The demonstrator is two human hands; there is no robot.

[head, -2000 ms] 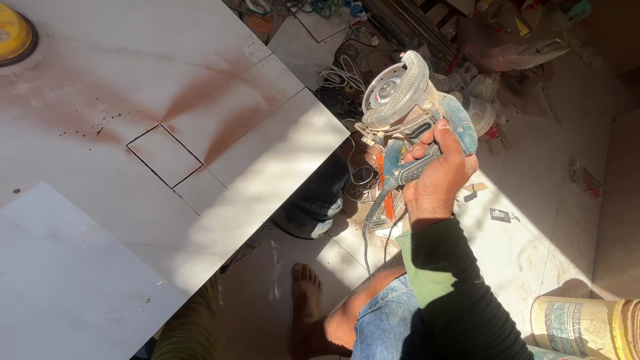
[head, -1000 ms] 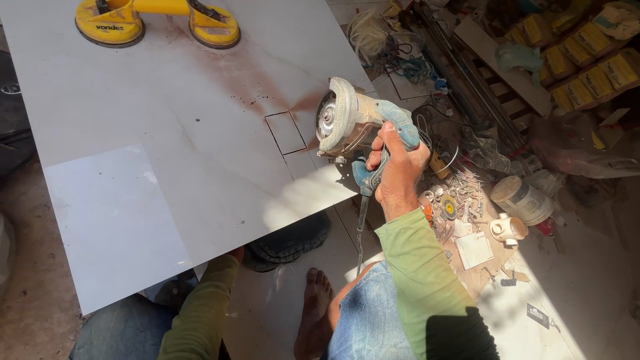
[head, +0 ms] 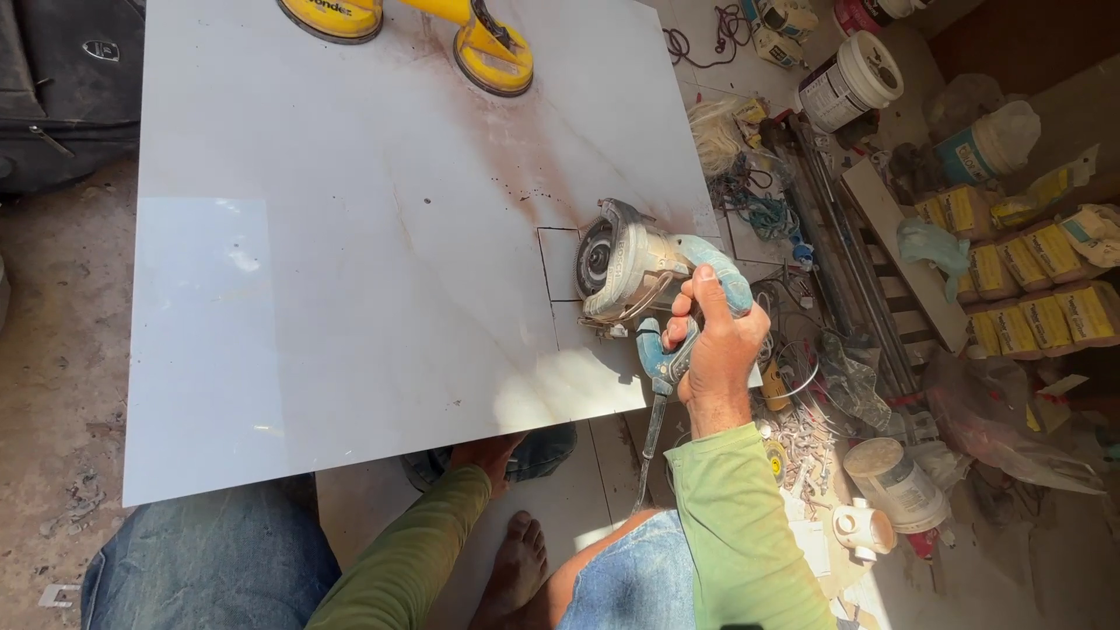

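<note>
My right hand (head: pixel 722 337) is closed around the blue handle of a dusty circular tile saw (head: pixel 634 262), whose toothed blade faces left. The saw is held above the right part of a large pale marbled tile slab (head: pixel 394 289), over or beside a small rectangle (head: pixel 560 262) outlined by dark lines. Reddish dust streaks spread from there. My left hand (head: pixel 494 455) is at the slab's near edge, its fingers hidden beneath the slab, so its grip does not show. A yellow suction-cup lifter (head: pixel 494 57) is attached at the slab's far side.
The saw's cord (head: pixel 649 446) hangs by my knee. Right of the slab lie cluttered debris (head: pixel 801 455), metal bars (head: pixel 849 254), a wooden board (head: pixel 906 254), buckets (head: pixel 849 83) and stacked yellow packages (head: pixel 1041 280). A white pipe fitting (head: pixel 862 529) and a black bag (head: pixel 70 96) flank the area.
The view has swung left and shows more of the slab and the lifter. The saw, held beyond the slab's right edge two seconds ago, is now over the slab, near the outlined rectangle.
</note>
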